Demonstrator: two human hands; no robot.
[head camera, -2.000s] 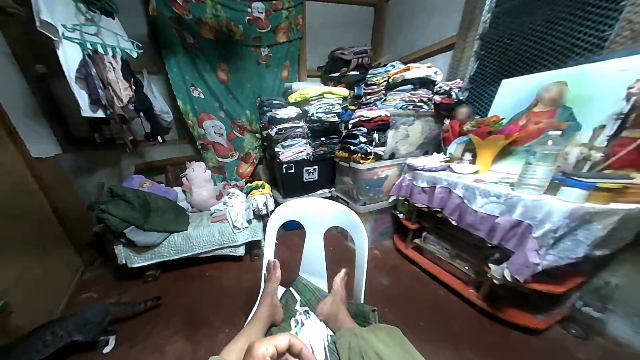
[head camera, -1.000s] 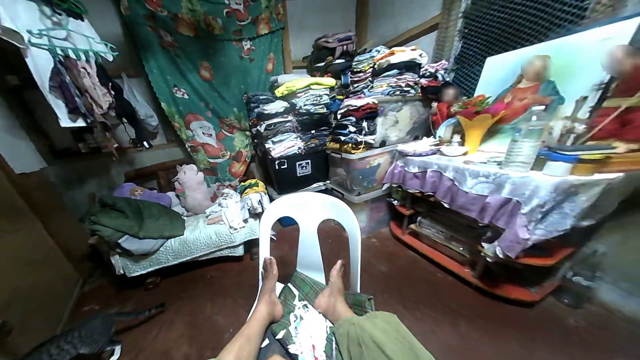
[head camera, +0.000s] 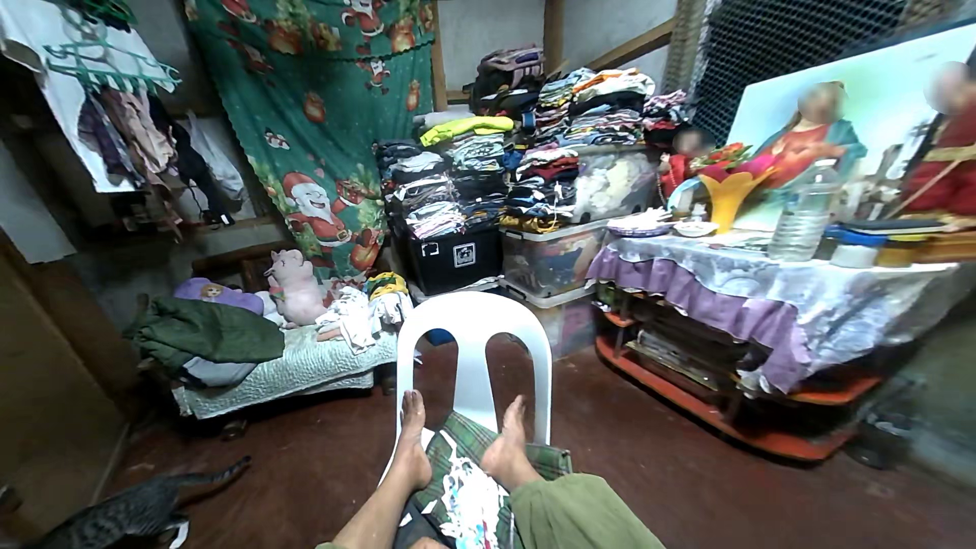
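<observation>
My bare feet rest on the seat of a white plastic chair, one on each side of a green plaid cloth. A heap of small white scraps or strips with coloured marks lies on the cloth between my legs. At the bottom edge, left of the heap, a small patch of skin shows, perhaps part of my left hand; what it touches is hidden. My right hand is out of view.
A tabby cat is on the red floor at lower left. Behind it stands a low bed with clothes and plush toys. Folded clothes pile on storage bins at the back. At right, a cloth-covered table holds a plastic bottle.
Two seconds ago a hand showed at the bottom centre, over the near part of the white heap. It has dropped almost wholly out of view, and more of the heap shows.
</observation>
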